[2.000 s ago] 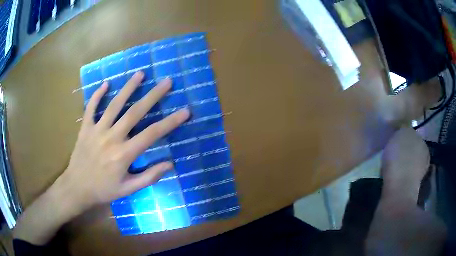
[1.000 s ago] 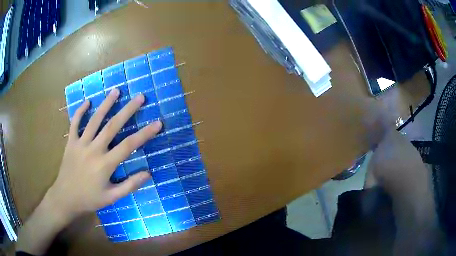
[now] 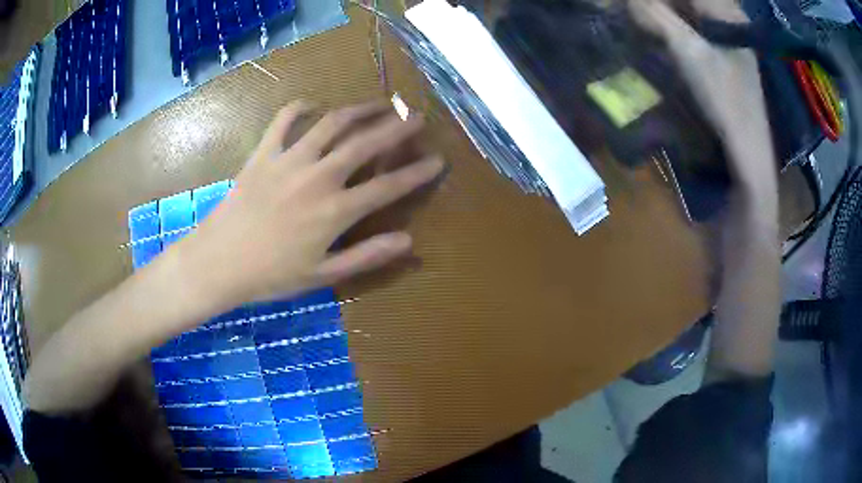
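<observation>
A sheet of blue solar cells (image 3: 255, 377) lies on the brown mat (image 3: 510, 311) in front of me, with thin silvery ribbon ends sticking out at its sides. My left hand (image 3: 321, 189) is over the sheet's upper part and the mat to its right, fingers spread, holding nothing; it hides the sheet's upper right corner. My right hand (image 3: 676, 24) is at the top right edge, blurred and partly cut off, over dark equipment; what its fingers do cannot be told.
A white strip stack (image 3: 520, 104) lies beside a bundle of silvery strips (image 3: 473, 123). Dark cell string stacks (image 3: 90, 71) stand on a grey strip at the far left. A yellow pad (image 3: 624, 97) and cables are at the right.
My left hand has moved up and right, off the middle of the sheet. My right hand has moved up from the lower right to the far right. The view has shifted.
</observation>
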